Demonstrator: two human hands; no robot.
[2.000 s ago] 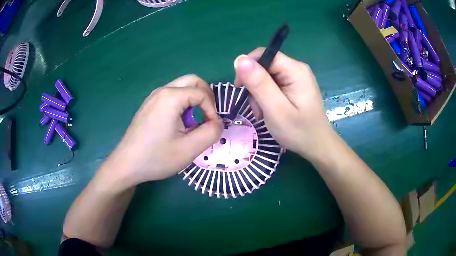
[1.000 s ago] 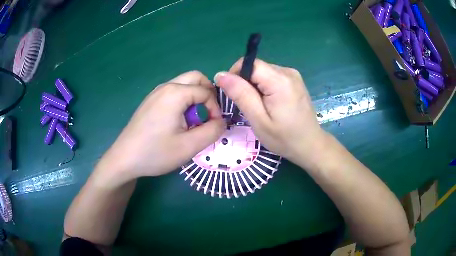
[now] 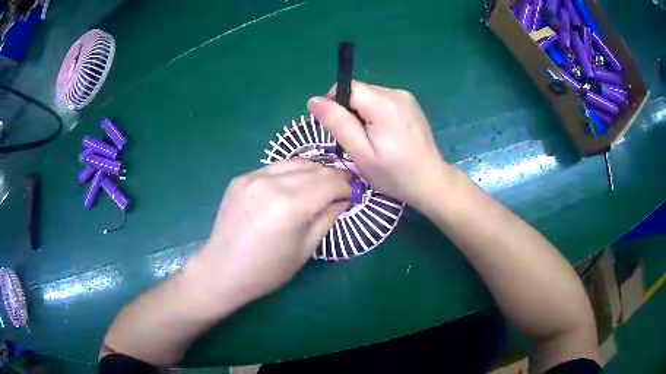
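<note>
A pale pink round fan housing [image 3: 361, 228] with radial ribs lies on the green bench in front of me. My left hand [image 3: 266, 215] covers its centre and left side, with its fingers on a purple cell [image 3: 356, 191] at the pink centre plate. Much of the cell is hidden by the fingers. My right hand [image 3: 391, 139] holds a slim black tool [image 3: 345, 73] upright, its lower end at the upper part of the centre plate, near thin dark wires.
Loose purple cells [image 3: 102, 162] and a dark bar [image 3: 33, 212] lie at left. Pink ribbed shells [image 3: 86, 69] lie at upper left and lower left, near a black cable [image 3: 55, 131]. An open carton [image 3: 540, 77] of purple and blue cells stands at upper right, a thin metal rod [image 3: 609, 172] beside it.
My left hand has moved right over the centre plate, bringing the purple cell down onto it. The black tool is more upright. The surroundings have shifted in view.
</note>
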